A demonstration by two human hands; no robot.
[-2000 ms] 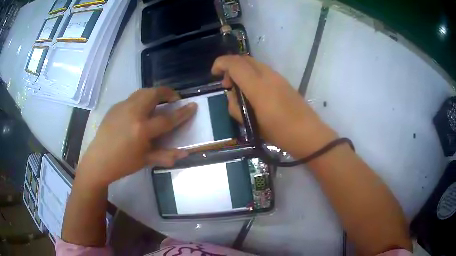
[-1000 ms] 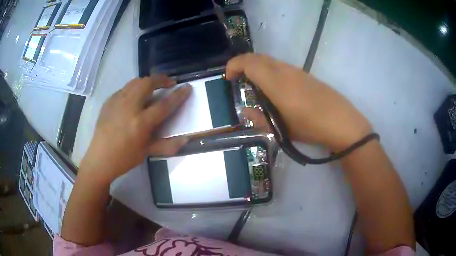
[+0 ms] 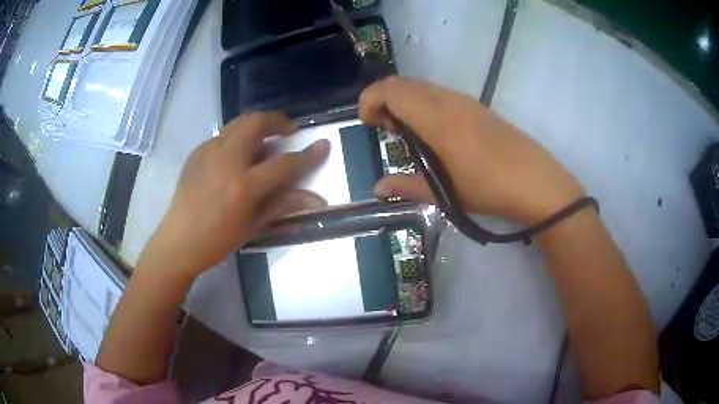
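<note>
My left hand (image 3: 244, 177) spans a silver-white pouch cell (image 3: 337, 170) in the middle black case, fingers at its upper edge and thumb at its lower edge. My right hand (image 3: 457, 154) holds a soldering iron (image 3: 356, 41) whose tip points up and away over the case behind. Its fingertips are at the middle case's circuit board (image 3: 396, 155). The nearest case holds another pouch cell (image 3: 315, 278), with a circuit board (image 3: 410, 272) and small display at its right end. The left end of the middle cell is hidden by my left hand.
Black cases without cells (image 3: 296, 77) stand in the row beyond. Stacked white trays with cells (image 3: 102, 99) are at upper left, more trays (image 3: 83, 292) lower left. A black box with a round label (image 3: 698, 316) is at the right edge. The iron's cord loops over my right wrist.
The middle case's circuit board, mostly hidden two seconds ago, now shows. My right hand has moved right and the cord loop with it. My left hand has shifted slightly right over the cell since one second ago.
</note>
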